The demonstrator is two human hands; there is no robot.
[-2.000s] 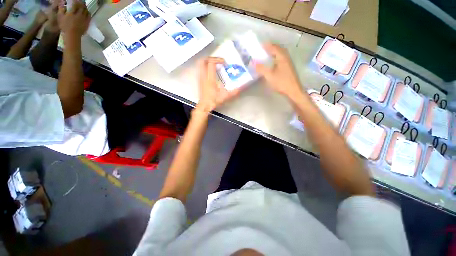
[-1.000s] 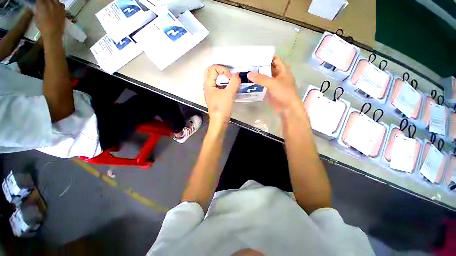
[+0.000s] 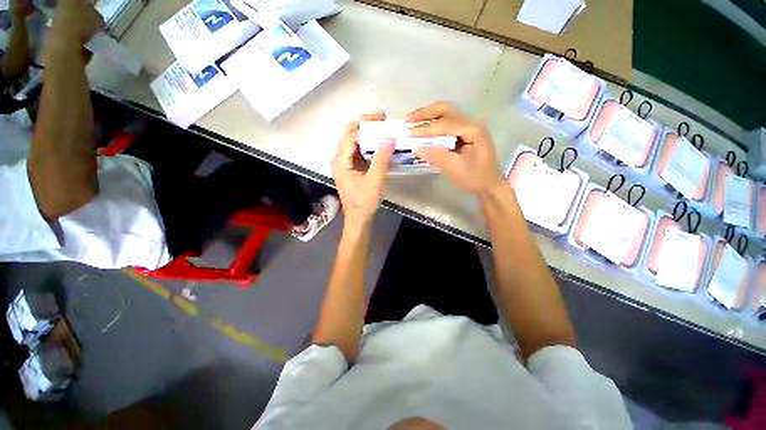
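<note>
A white retail carton [image 3: 407, 141] is between my hands above the front part of the pale table. Its narrow white side faces up, with a dark blue strip along the lower edge. My left hand [image 3: 361, 168] grips its left end, the thumb on the near edge. My right hand [image 3: 460, 149] holds its right end, with fingers across the white top. What is inside the carton is hidden. Packed tray units [image 3: 613, 227] with pink borders, white slips and black loops lie in two rows on the right.
Cartons with blue pictures [image 3: 273, 71] overlap on the table at left. White slips [image 3: 550, 12] lie on a brown cardboard sheet [image 3: 592, 42] at the back. A person in a white shirt [image 3: 109, 206] sits at left by a red stool [image 3: 227, 252]. The table's dark front edge [image 3: 537, 262] runs below my hands.
The carton's raised white flap has folded down, and my right fingers now lie across the top. Earlier, the carton was tilted. The neighbouring person's arm has shifted.
</note>
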